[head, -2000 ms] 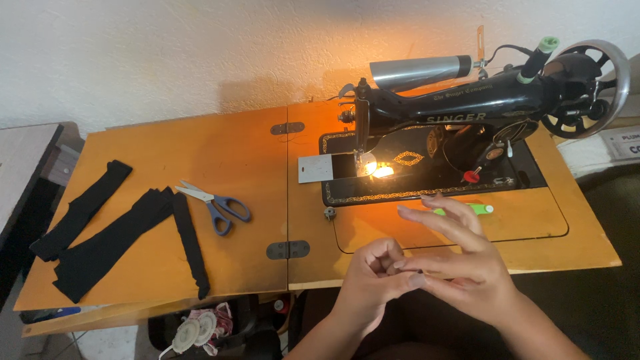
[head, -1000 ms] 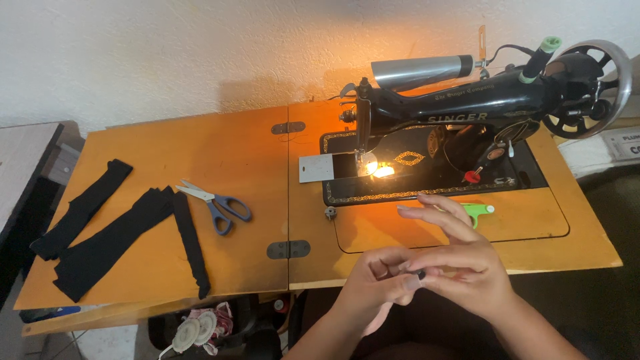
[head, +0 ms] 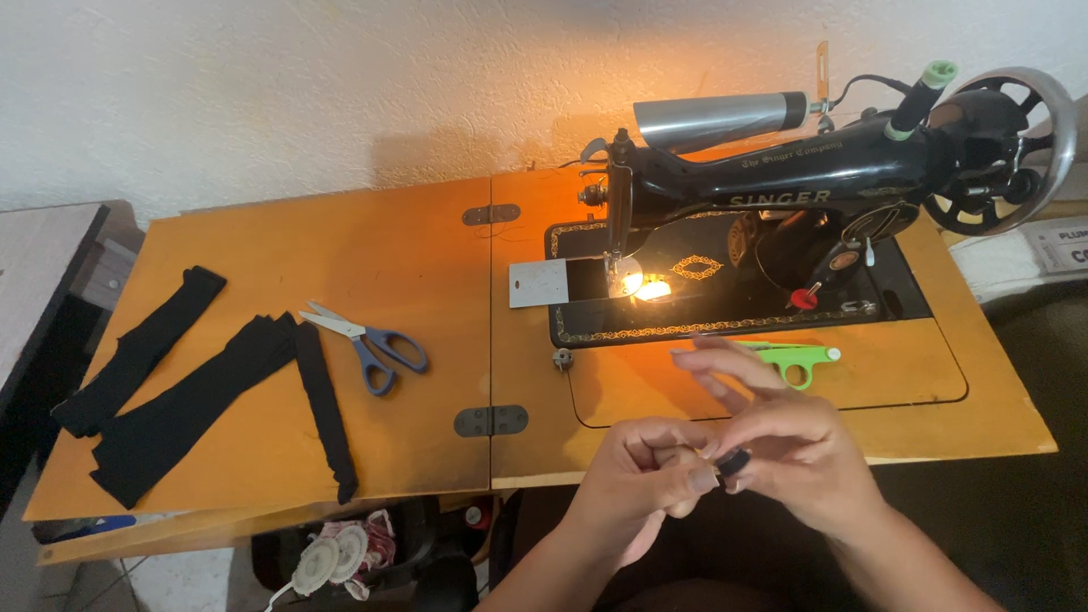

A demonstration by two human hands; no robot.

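My left hand (head: 650, 484) and my right hand (head: 786, 442) meet over the front edge of the wooden table. Between their fingertips is a small black object (head: 733, 463), possibly a bobbin; its details are hidden. Behind my right hand lies a green thread snipper (head: 803, 357). A black Singer sewing machine (head: 765, 178) stands beyond, its lamp lit over the needle area, with a black thread spool (head: 920, 100) on top. The slide plate (head: 538, 283) sticks out at the left of its bed.
Blue-handled scissors (head: 370, 344) lie on the left leaf beside several black fabric pieces (head: 191, 408). Metal hinges (head: 490, 421) join the table leaves. A small metal part (head: 563, 359) sits by the machine bed. Below the front edge are pale round discs (head: 331, 557) and cloth.
The black object between my fingertips shows more than it did two seconds ago. My fingers have shifted slightly around it, while both hands stay in about the same place.
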